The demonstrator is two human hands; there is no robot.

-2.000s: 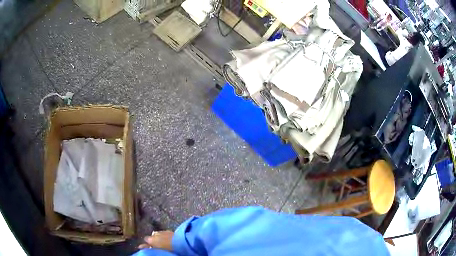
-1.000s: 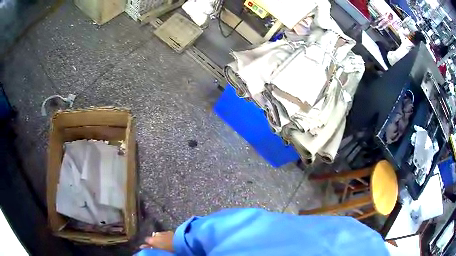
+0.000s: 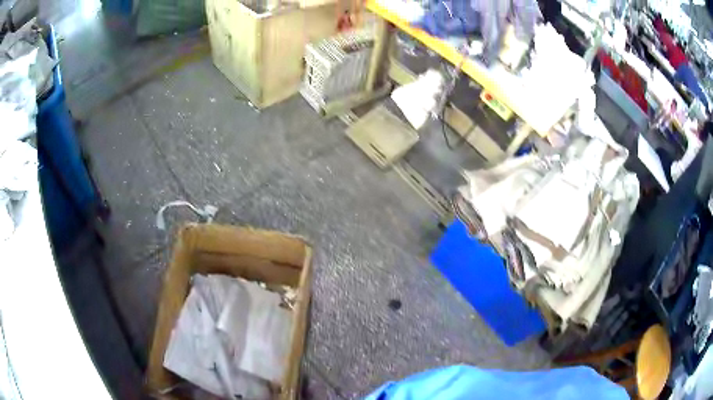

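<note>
Neither of my hands is in the picture; only my blue sleeve or shoulder (image 3: pixel 492 384) shows at the bottom edge. Nearest in front of me, an open brown cardboard box (image 3: pixel 300 332) stands on the floor, with pale flat pieces (image 3: pixel 227 332) lying in it. To the right, a bright blue plastic crate (image 3: pixel 485 285) stands on the floor, with cream cloth bundles (image 3: pixel 555 219) heaped over its top.
A white table edge (image 3: pixel 47 312) runs down the left, with a blue bin (image 3: pixel 66 156) beyond it. A wooden stool (image 3: pixel 653 363) is at the lower right. A wooden board (image 3: pixel 383 137), a pale cabinet (image 3: pixel 238 55) and a yellow-edged table (image 3: pixel 438 45) stand ahead.
The view has swung left, so the box and crate sit further right and lower. The white table and blue bin have come into view. The hand seen at the bottom before is now out of view.
</note>
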